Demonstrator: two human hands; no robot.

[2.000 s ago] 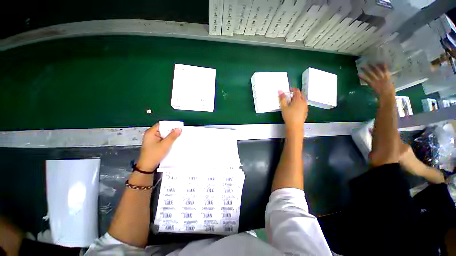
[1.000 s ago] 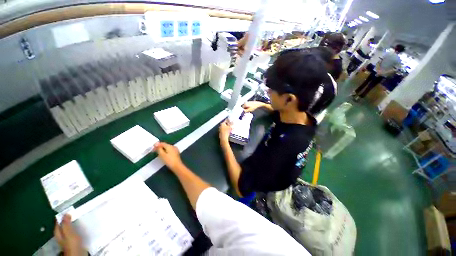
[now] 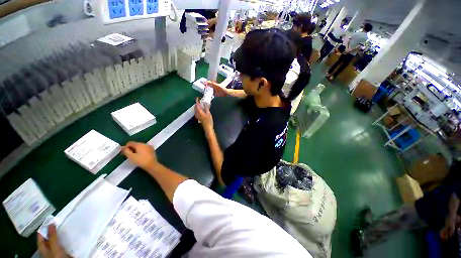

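Three white product boxes lie on the green belt: one at the lower left, one in the middle and one farther along. My right hand has its fingertips at the right corner of the middle box; whether they hold anything is hidden. My left hand, cut off by the bottom edge, pinches a white sheet near its left corner. That sheet is bent upward and mostly blank. The printed label sheet lies beside it, with rows of small labels.
A pale metal rail edges the belt. A row of upright white boxes stands behind it. A neighbouring worker sits at the right, holding a small white item. A white woven sack with dark plastic stands on the floor.
The view has turned right since two seconds ago. The blank sheet has bent upward at my left hand. My right hand remains by the middle box. The neighbour's hands now hold a small item.
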